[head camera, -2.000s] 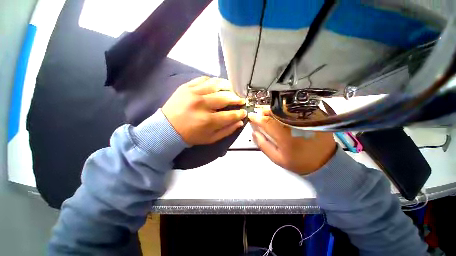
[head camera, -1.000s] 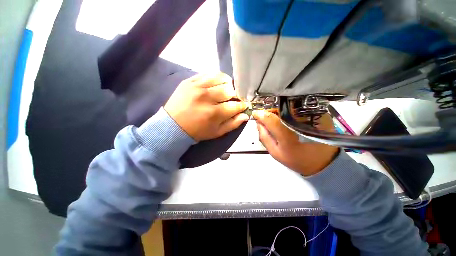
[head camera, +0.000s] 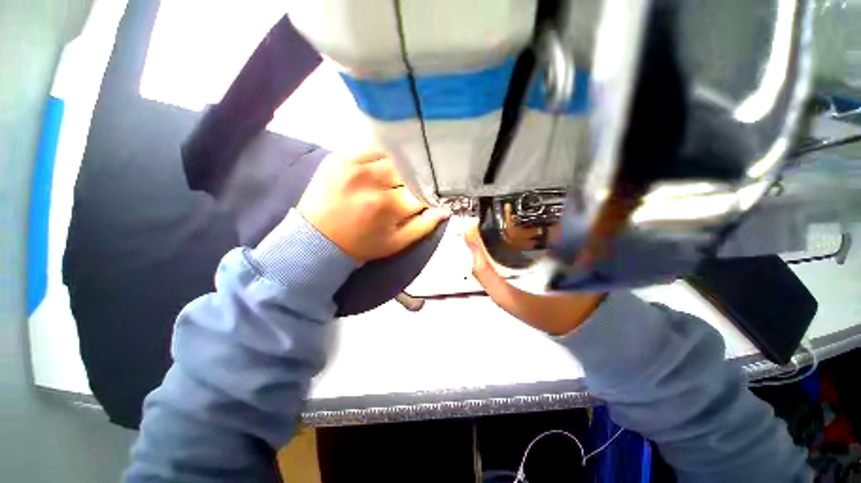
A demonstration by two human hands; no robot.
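A dark fabric panel (head camera: 396, 274) lies under my left hand, its edge at the presser foot (head camera: 460, 205) of the white and blue sewing machine (head camera: 453, 90). My left hand (head camera: 363, 208) presses on the panel, thumb and fingertips pinching its edge beside the foot. My right hand (head camera: 519, 292) is partly hidden behind the machine head and a blurred shiny part in front. Its fingers are near the needle area; whether they hold cloth cannot be seen.
A long dark cut panel (head camera: 123, 245) lies at the left, with a narrow dark strip (head camera: 247, 108) beside it. A black smartphone (head camera: 760, 302) with a white cable lies at the right. A measuring scale (head camera: 453, 411) runs along the table's front edge.
The view has shifted, so the machine head shows further left and the shiny part covers more of my right hand. My left hand stays on the panel by the foot.
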